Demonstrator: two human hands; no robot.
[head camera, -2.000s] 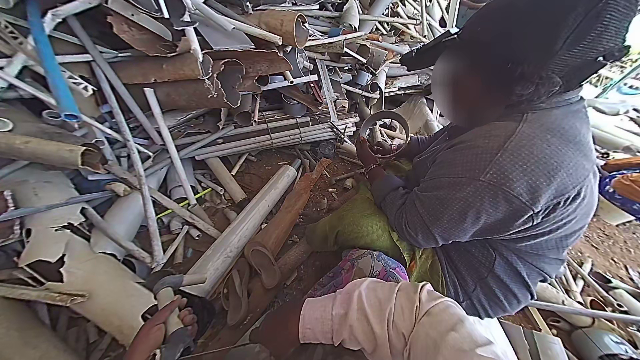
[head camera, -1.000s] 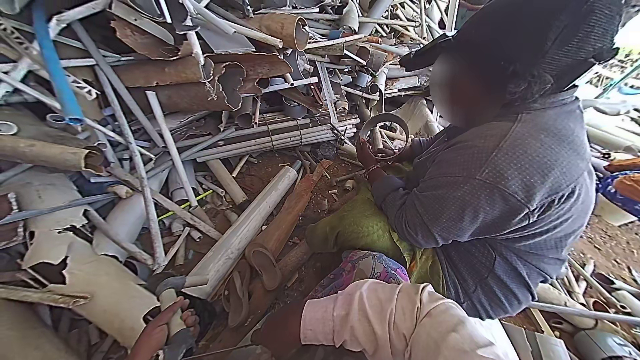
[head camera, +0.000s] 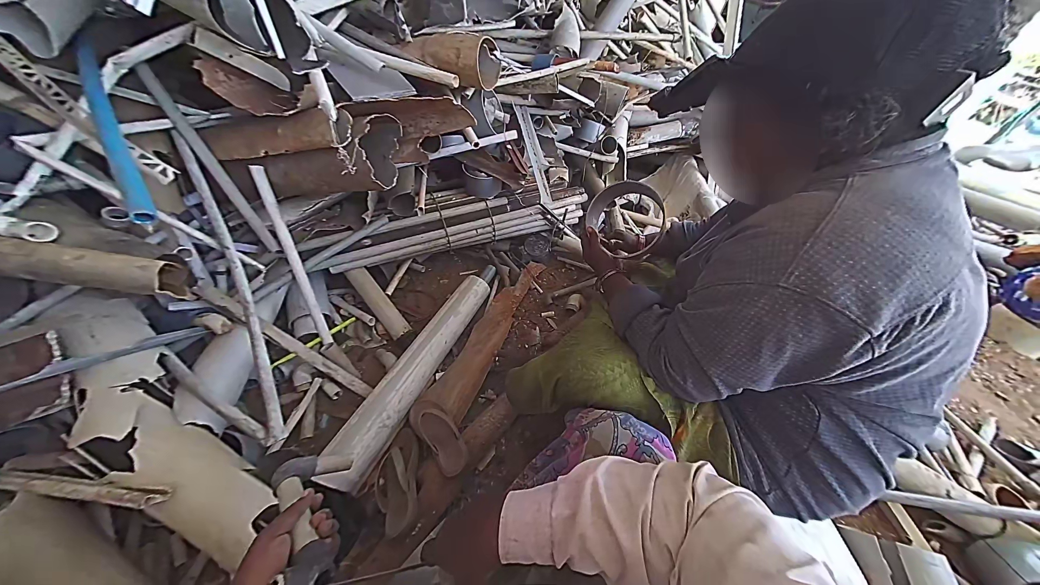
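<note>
At the lower left, my left hand (head camera: 284, 536) is closed around a short pale plastic pipe piece (head camera: 298, 512) with darker grey ends. A long, weathered whitish pipe (head camera: 410, 378) lies just beyond it, sloping up to the right. My right arm, in a pale pink sleeve, reaches in from the bottom right. Past the cuff my right hand (head camera: 463, 536) is dark and blurred, its fingers indistinct, so whether it holds anything does not show. A seated co-worker (head camera: 812, 284) in a grey top, at the right, holds a wide pipe ring (head camera: 626, 218) in both hands.
Heaped scrap pipes fill the left and back, among them a blue pipe (head camera: 118, 138) and a tied bundle of thin pipes (head camera: 455, 231). Broken cream sheet-like pipe pieces (head camera: 191, 479) lie at the left. A brown split pipe (head camera: 479, 357) rests on the bare soil near the middle.
My left hand and the pipe piece have shifted slightly to the right. The co-worker's grip on the ring continues, with the ring at a slightly different tilt.
</note>
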